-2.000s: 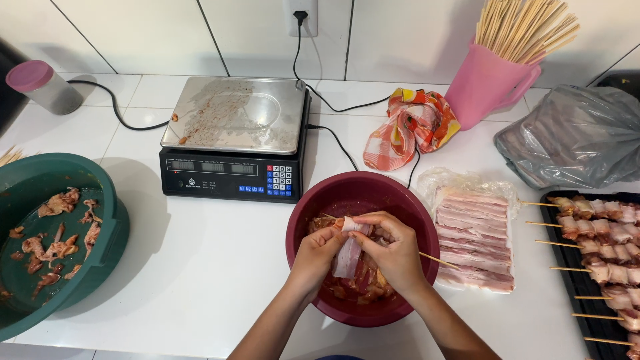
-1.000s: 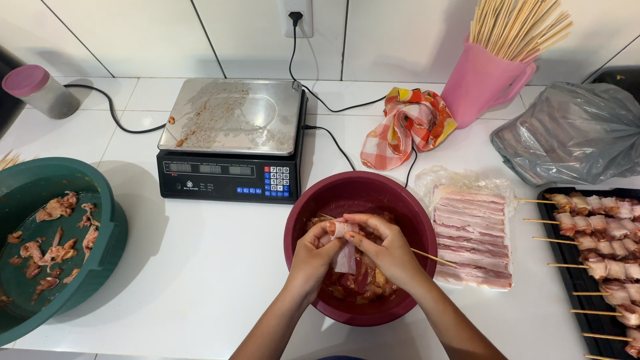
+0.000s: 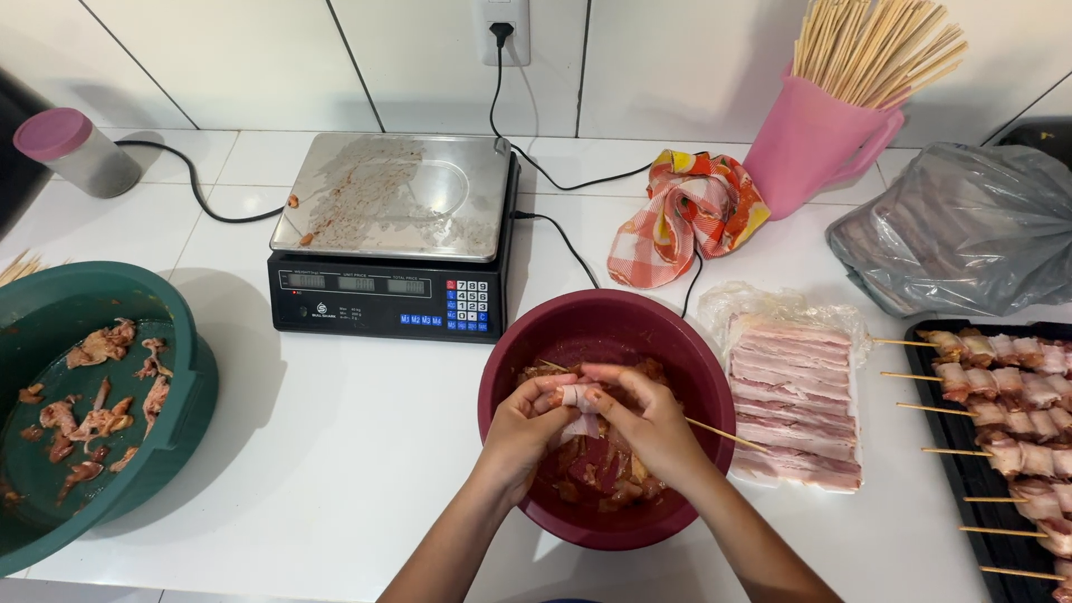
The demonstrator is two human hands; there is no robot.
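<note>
Both hands are together over a dark red plastic bowl (image 3: 712, 368) that holds pieces of raw meat (image 3: 624, 486). A wooden skewer (image 3: 724, 434) runs between them, its blunt end sticking out to the right past the bowl's rim. My left hand (image 3: 523, 427) pinches the strip of bacon (image 3: 579, 398) around meat on the skewer. My right hand (image 3: 649, 423) grips the skewer and the bacon from the other side. The strip's loose end hangs below the fingers. Sliced bacon (image 3: 796, 402) lies in rows on plastic just right of the bowl.
A black tray (image 3: 946, 469) of bacon-wrapped skewers stands at the right, below a grey plastic bag (image 3: 955, 226). Behind are a pink jug (image 3: 796, 142) of skewers, a crumpled cloth (image 3: 687, 218) and a digital scale (image 3: 389, 251) with cords. A green basin (image 3: 188, 377) with meat scraps stands left.
The bacon's hanging end looks shorter than two seconds ago, and more of it lies around the meat. Both hands stay over the bowl, their fingers slightly shifted.
</note>
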